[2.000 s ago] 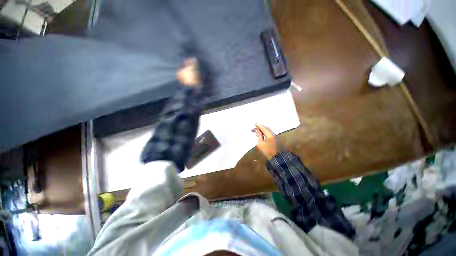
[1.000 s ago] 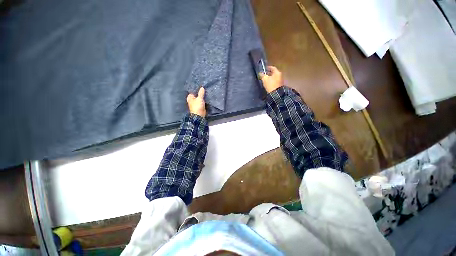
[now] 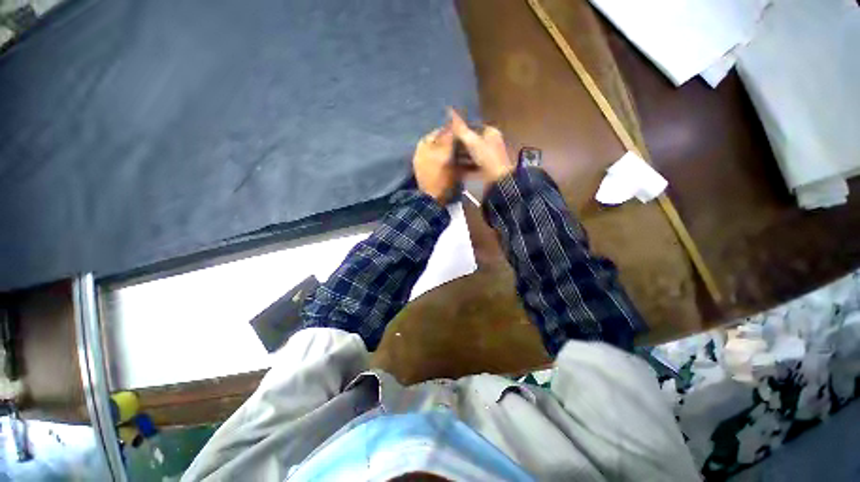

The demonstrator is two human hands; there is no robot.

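The dark blue-grey fabric ply lies spread over the lay, its front edge above white paper. My left hand is closed at the ply's right front corner, with its fingertips partly hidden. My right hand touches or nearly touches it from the right. It is blurred, and what its fingers hold is unclear. The end of a small black block, probably the bar weight, shows beside my right wrist. A dark flat plate lies on the paper, partly under my left sleeve.
A metal rail runs at the left, with a yellow tape roll beside it at the table edge. A tan stick with a crumpled white scrap lies on the brown table. White sheets lie at upper right.
The folded-back flap of the ply now lies flat. My left hand has moved right to the corner. My right hand has come off the black block, which now shows farther right, off the fabric.
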